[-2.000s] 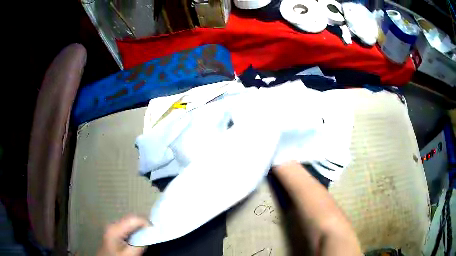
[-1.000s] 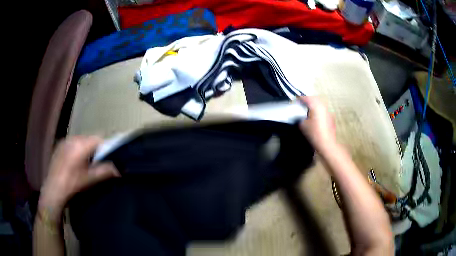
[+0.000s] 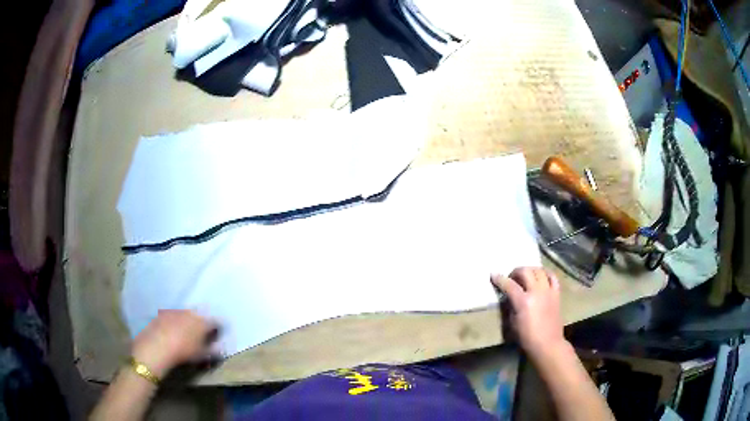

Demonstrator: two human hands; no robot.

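Note:
A pale garment panel [image 3: 329, 263] lies spread on the pressing table, pale side up, with a dark wavy seam allowance [image 3: 271, 215] running along it from the left edge to an open split on the right. My left hand [image 3: 179, 339] is on the panel's lower left part, slightly blurred; its grip cannot be told. My right hand [image 3: 533, 303] is at the lower right corner, thumb and fingers on the edge. The iron [image 3: 576, 226], with an orange-brown wooden handle, stands at the right, just beyond the panel's right edge.
A heap of pale and dark cut pieces [image 3: 247, 49] lies at the far side of the padded table [image 3: 493, 115]. Dark cords [image 3: 676, 164] run from the iron over a pale greenish cloth [image 3: 695, 214] at the right. A long padded board [image 3: 37, 140] stands at the left.
The panel was held up between both hands with its black side showing; now it lies flat, pale side up. The view has tilted down, and the iron shows fully.

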